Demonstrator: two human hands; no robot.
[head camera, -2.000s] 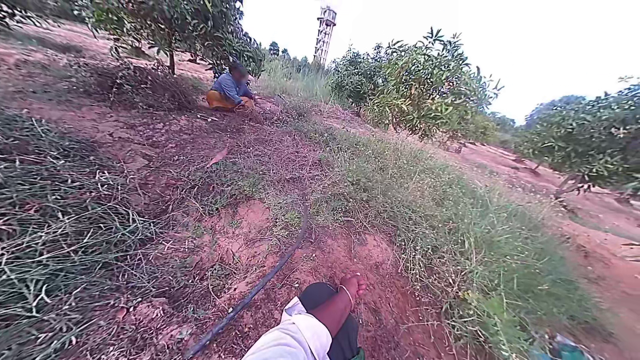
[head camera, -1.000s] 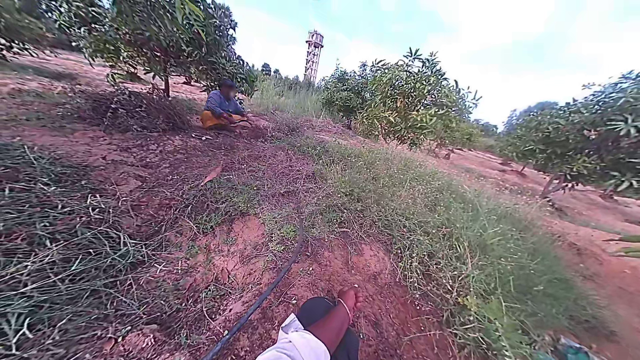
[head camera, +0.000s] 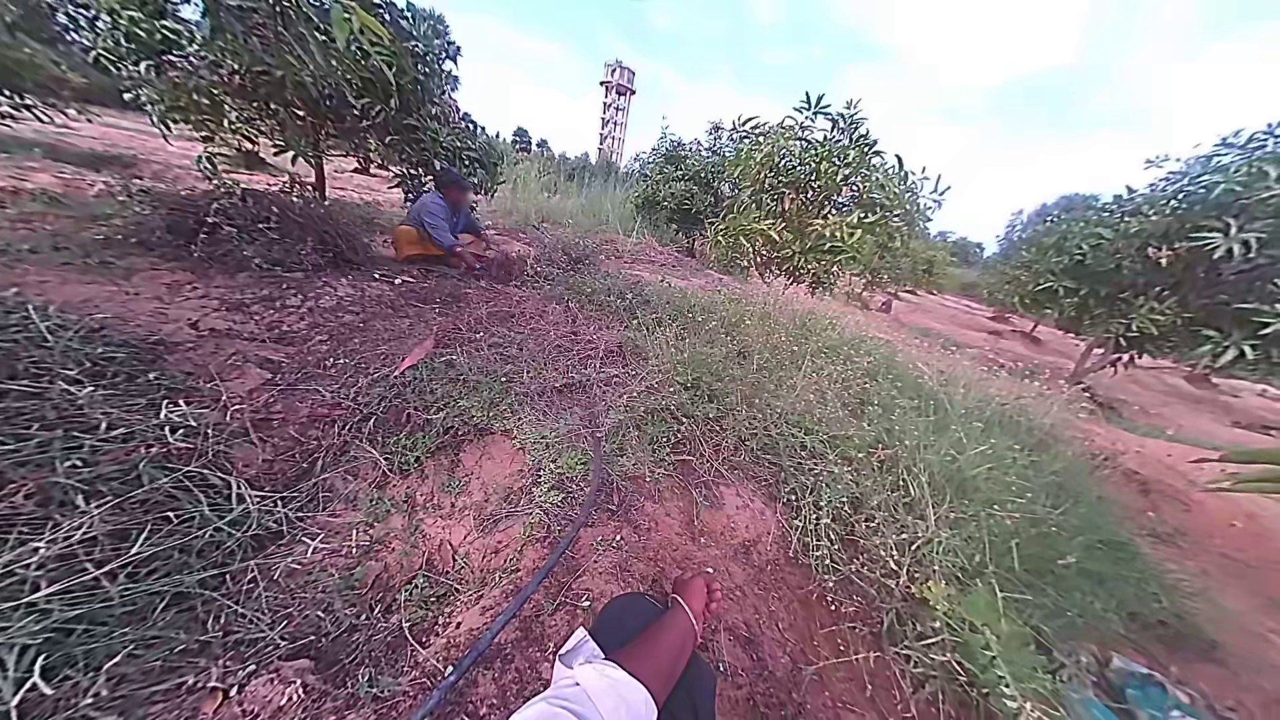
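My left hand (head camera: 698, 594), with a thin light bangle at the wrist and a white sleeve, reaches in from the bottom centre. Its fingers look curled into a loose fist, and no object shows in them. The forearm lies over my dark-clothed knee (head camera: 635, 615). Bare reddish soil (head camera: 745, 540) is just beyond the hand. A black hose (head camera: 535, 580) runs along the ground left of the hand, up into dry weeds. My right hand is out of view.
Another person (head camera: 435, 222) sits low near a tree (head camera: 320, 165), hands at the dry brush. Cut grass (head camera: 120, 500) is heaped at left. Green grass (head camera: 960, 480) grows at right, near a bluish plastic-like item (head camera: 1145, 690). Leafy trees (head camera: 820, 200) and a tall tower (head camera: 616, 110) stand beyond.
The other person's head and arms have shifted slightly. My left hand stays over the knee. The view has tilted somewhat.
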